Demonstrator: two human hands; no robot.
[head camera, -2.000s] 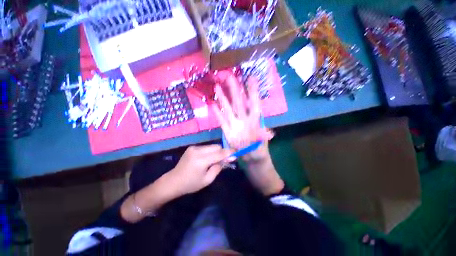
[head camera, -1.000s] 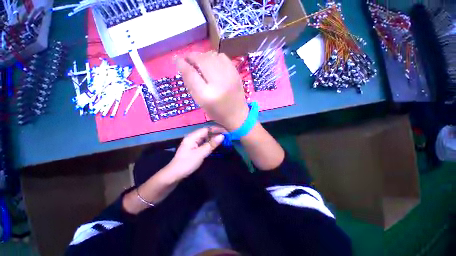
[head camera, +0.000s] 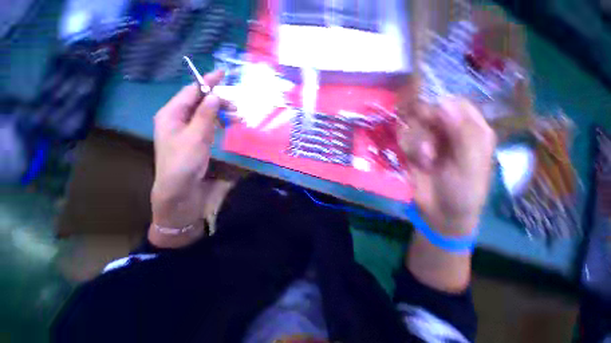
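My left hand is over the left part of the bench, a small thin metallic tool, perhaps tweezers, between thumb and fingers. My right hand is raised over the right side of the red mat, fingers curled and blurred; whether it holds anything cannot be told. The bright blue wrist strap is around my right wrist. A thin bracelet is on my left wrist. Dark small parts in rows lie on the mat. The white pile of leads lies right of my left hand.
A white box stands behind the rows. A brown box with white and red wires is behind my right hand. The orange-brown wired bundle lies at right. The thin blue cord runs near the bench edge. Cartons are below.
My hands have moved apart. My left hand has left the strap and now holds the thin tool at left; my right hand has moved right. The view has shifted and blurred.
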